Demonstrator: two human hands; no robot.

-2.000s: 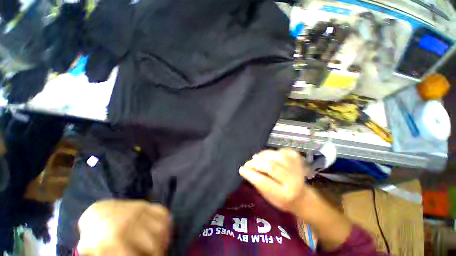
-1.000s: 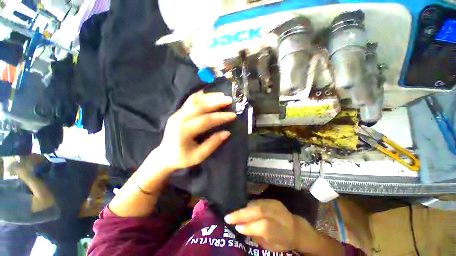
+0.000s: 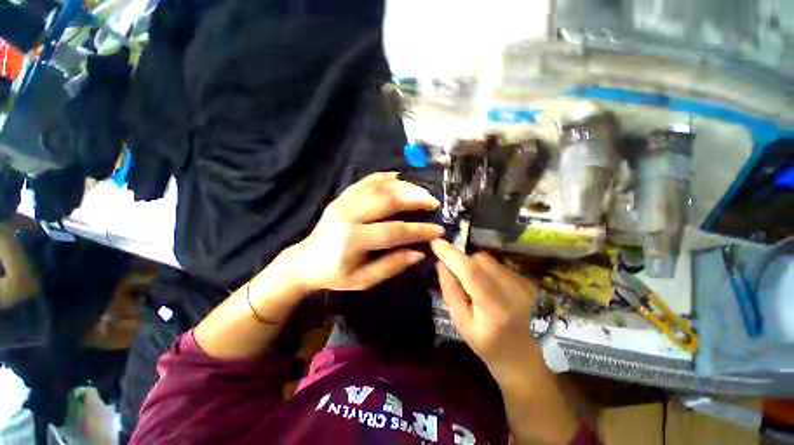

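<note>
A black garment [image 3: 270, 130] lies over the table at the left of the machine and hangs down towards my lap. My left hand [image 3: 370, 235] lies on the cloth beside the needle area, fingers spread and pointing right. My right hand [image 3: 483, 300] is just right of it, with its fingertips at the cloth edge below the presser foot and needle area [image 3: 457, 187]. A small white strip [image 3: 463, 233] shows by the fingertips. The overlock machine [image 3: 540, 165] is white with a blue stripe. The exact fingertip grip is blurred.
Yellow-handled snips [image 3: 657, 317] lie right of a yellow lint-covered rag [image 3: 583, 282]. A blue tool [image 3: 744, 291] lies on a grey-blue cloth [image 3: 718, 335]. A control panel [image 3: 762, 195] is at the right. Another person's arm [image 3: 17, 269] shows at the left. Cardboard [image 3: 631, 426] is below right.
My right hand has moved up from the lower end of the cloth to the needle area. My left hand stays on the cloth beside the needle. The view has shifted.
</note>
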